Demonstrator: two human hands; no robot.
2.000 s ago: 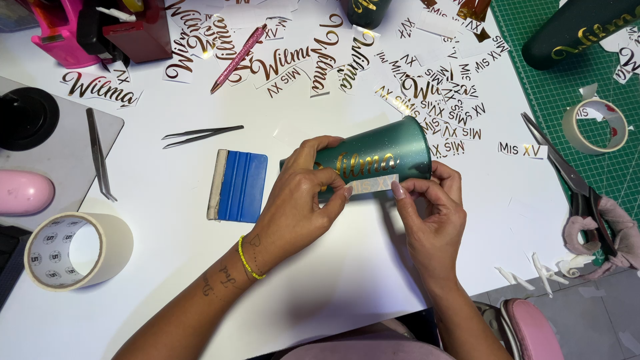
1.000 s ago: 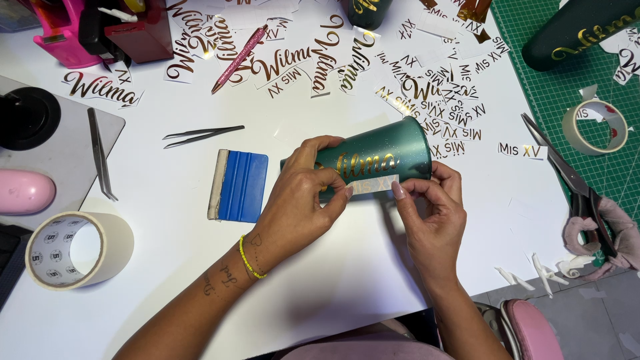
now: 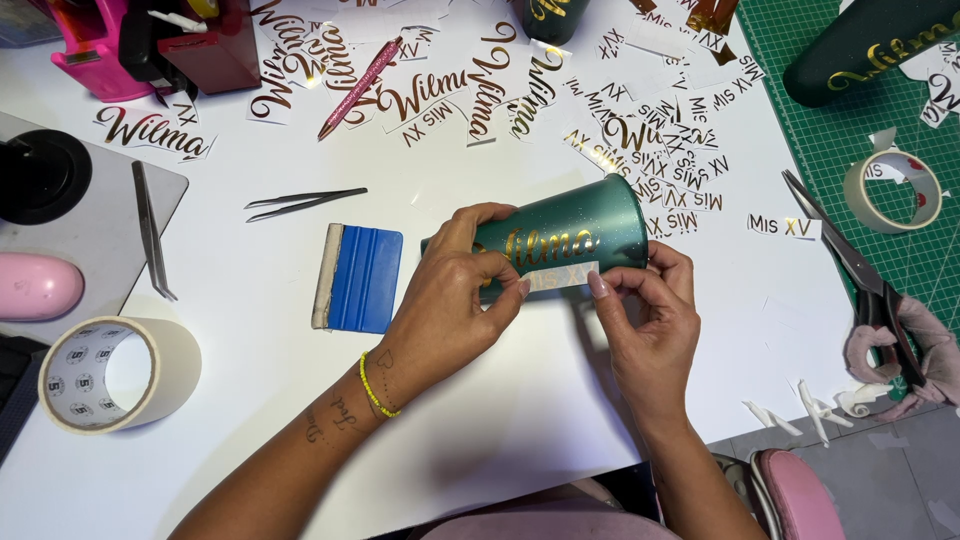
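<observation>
A dark green speckled tumbler (image 3: pixel 577 214) lies on its side above the white table, gold script lettering along it. My left hand (image 3: pixel 465 292) rests over its narrower end, thumb and forefinger pinching the left end of a small lettered transfer strip (image 3: pixel 559 277). The strip lies against the tumbler's side just below the script. My right hand (image 3: pixel 649 315) supports the wide end, its thumb at the strip's right end and its fingers behind the rim. A blue squeegee (image 3: pixel 365 279) with a pale felt edge lies left of my left hand.
Dark tweezers (image 3: pixel 306 202), bent-tip tweezers (image 3: pixel 151 232), a wide tape roll (image 3: pixel 169 375) and a pink mouse (image 3: pixel 37 286) lie leftward. Lettered vinyl cutouts (image 3: pixel 675 142) and a glittery pink pen (image 3: pixel 360 88) are beyond. Scissors (image 3: pixel 862 274), a narrow tape roll (image 3: pixel 857 191) and a green cutting mat (image 3: pixel 817 135) are at right.
</observation>
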